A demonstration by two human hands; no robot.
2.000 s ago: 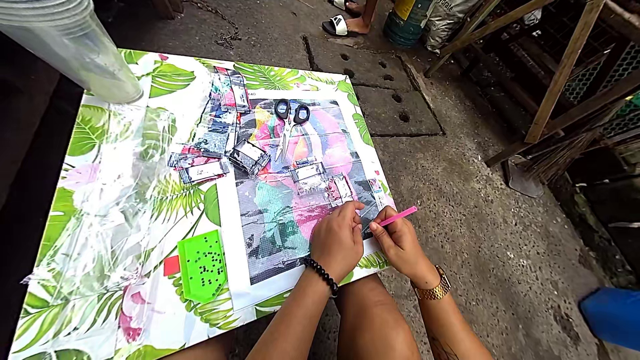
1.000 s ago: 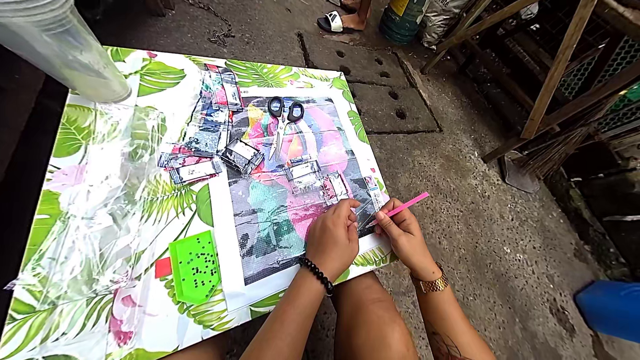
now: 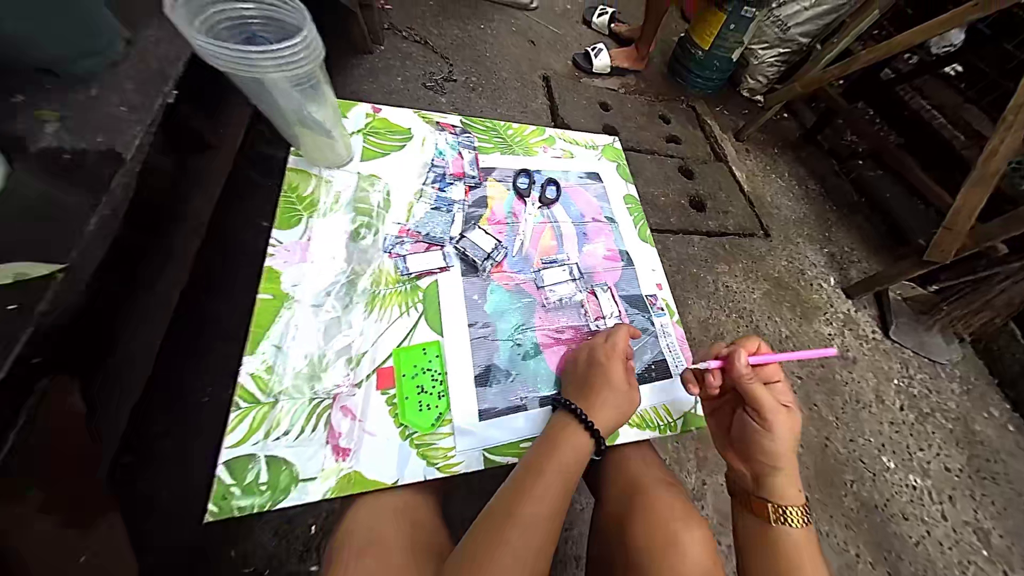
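My right hand holds a pink diamond-painting pen beyond the table's right edge, its tip pointing left. My left hand rests on the lower right of a diamond-painting canvas, just below a small bead packet; whether its fingertips grip anything is hard to tell. Another packet lies on the picture. Black-handled scissors lie spread near its top. A green bead tray with dark beads sits left of the canvas beside a small red square. More bead packets are piled along the canvas's upper left.
A floral-covered tabletop bears clear plastic wrapping at left and stacked clear plastic cups at its upper left corner. Beyond are a person's feet in slides, a dark green container and a wooden frame at right.
My right hand with the pink pen has moved away from the canvas's lower right corner, out past the table edge. My left hand stays on the canvas.
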